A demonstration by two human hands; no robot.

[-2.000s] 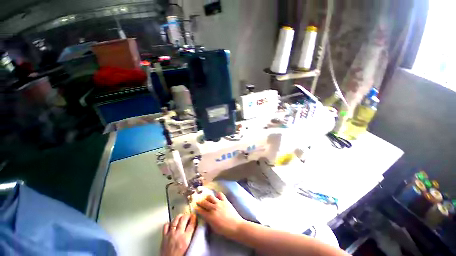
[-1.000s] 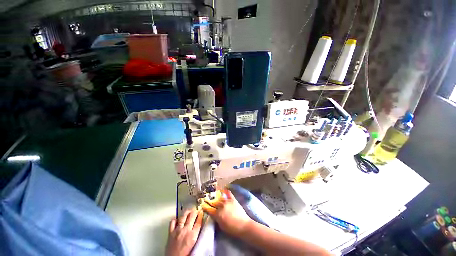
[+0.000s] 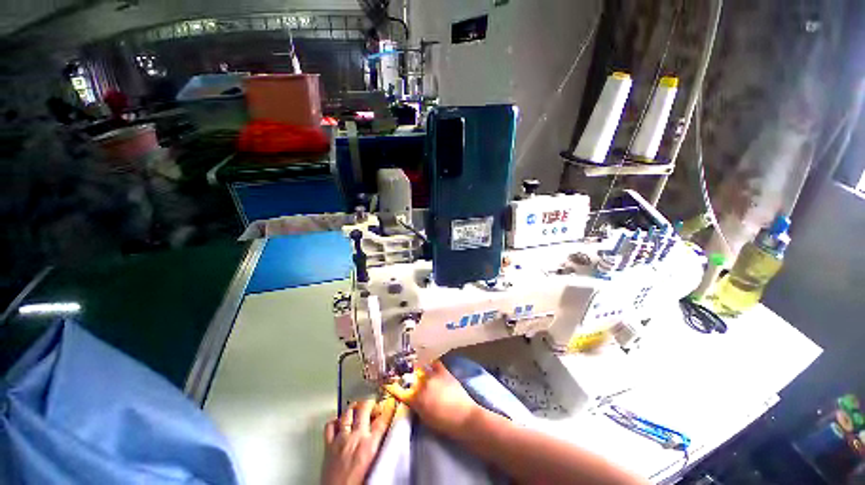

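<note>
A grey-lilac fabric piece (image 3: 401,449) runs under the needle and presser foot (image 3: 402,368) of the white sewing machine (image 3: 474,317), and part of it lies under the arm. My left hand (image 3: 355,441) lies on the fabric's left edge, just in front of the foot, fingers lit orange. My right hand (image 3: 438,400) presses and pinches the fabric close beside the foot, on its right. The seam under the fingertips is too small to make out. Light blue cloth (image 3: 104,417) hangs in a heap at the lower left.
A dark phone-like device (image 3: 471,194) stands above the machine head. Blue snips (image 3: 648,428) lie right of the machine. Black-handled scissors (image 3: 703,316) and a yellow-liquid bottle (image 3: 755,269) are at the back right. Two white thread cones (image 3: 604,117) stand behind. Coloured spools (image 3: 835,431) are at the lower right.
The view has swung left and levelled since the first frame. Both hands stay on the fabric by the presser foot, with only small shifts.
</note>
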